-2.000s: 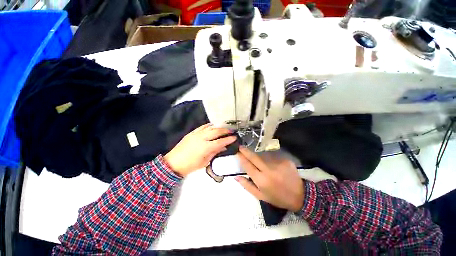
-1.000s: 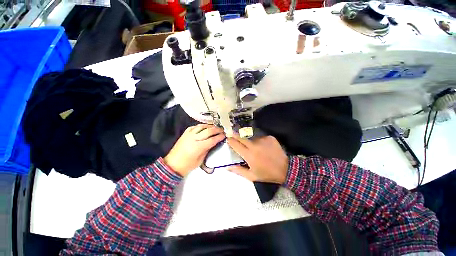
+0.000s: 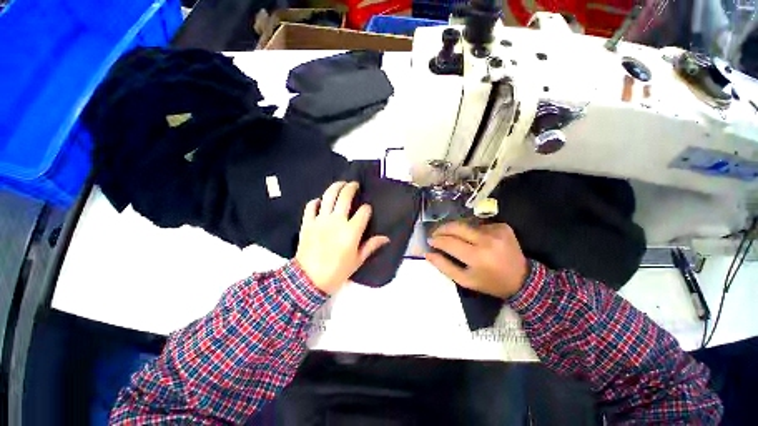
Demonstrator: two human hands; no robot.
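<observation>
A black fabric panel (image 3: pixel 389 235) with rounded corners lies flat on the table, just left of the presser foot and needle (image 3: pixel 453 193). My left hand (image 3: pixel 332 237) rests on the panel's left part, palm down with fingers spread. My right hand (image 3: pixel 482 256) is just in front of the needle plate (image 3: pixel 445 208), fingers bent and thumb a little apart. A black piece (image 3: pixel 479 309) sticks out from under my right hand towards the front edge. Whether my right fingers grip cloth is hidden.
The white sewing machine (image 3: pixel 582 108) stands at the right, with black pieces (image 3: pixel 573 220) under its arm. Labelled panels (image 3: pixel 224 179) are heaped at the left, plain panels (image 3: pixel 341 87) behind. A blue crate (image 3: pixel 71 91) stands at far left. A slim black tool (image 3: pixel 690 283) lies at right.
My left hand has moved away from the needle to the left and its fingers have spread. The black panel now lies exposed left of the needle. The camera view has shifted.
</observation>
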